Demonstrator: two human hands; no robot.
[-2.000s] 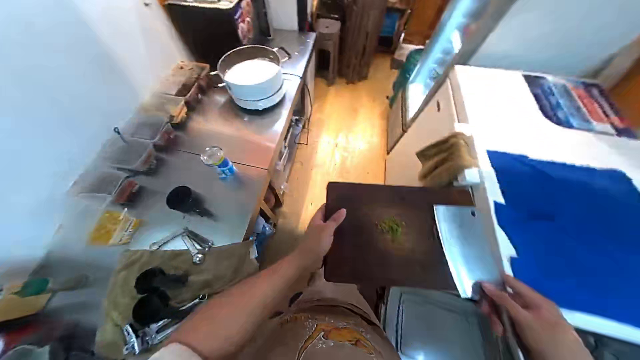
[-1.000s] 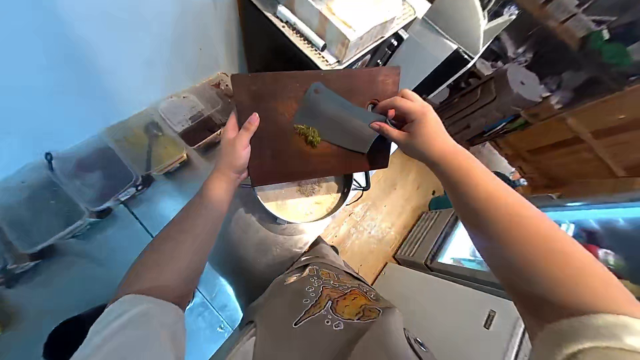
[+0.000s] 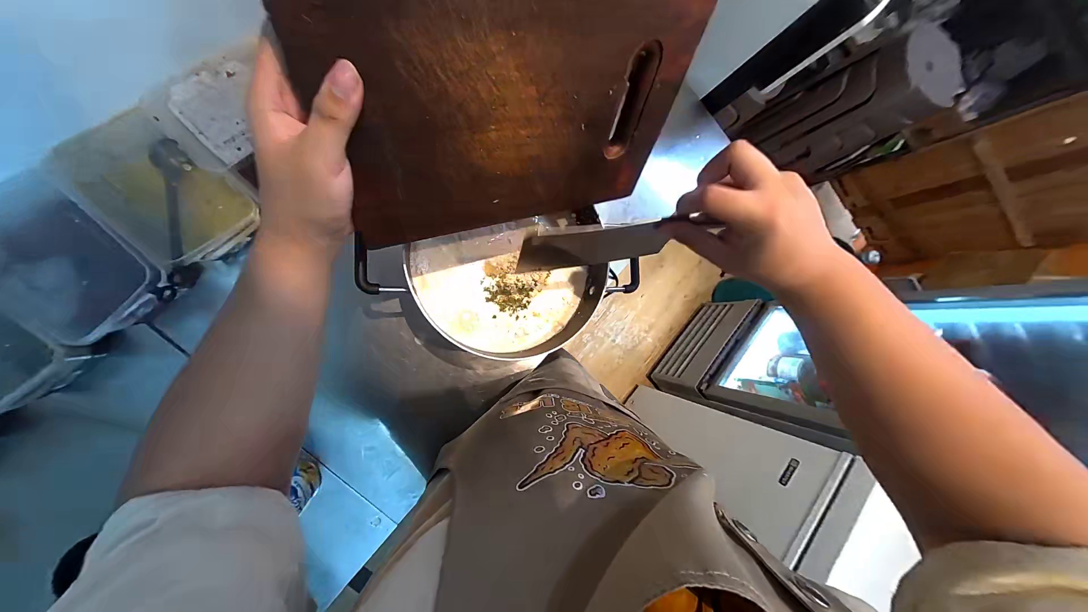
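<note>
A dark wooden cutting board [image 3: 501, 110] is gripped at its left edge by my left hand [image 3: 310, 153], tilted over a pot [image 3: 501, 350]. The pot holds a pale, creamy mixture with chopped green herbs [image 3: 512, 291] lying on top. My right hand [image 3: 756, 212] holds a cleaver [image 3: 595, 244] by its handle, just below the board's lower edge, with the blade over the pot. The fingers hide most of the handle. No herbs show on the visible face of the board.
Lidded plastic containers [image 3: 200, 204] stand along the left wall. The pot sits on a metal counter [image 3: 374, 340]. At right are a glass-fronted refrigerator [image 3: 782, 365] and a grey appliance [image 3: 739, 459]. A can [image 3: 304, 480] stands beside my left forearm.
The green herbs, on the board in the earlier frames, now lie in the pot. The cleaver has come off the board's face to below its lower edge. The view has shifted greatly.
</note>
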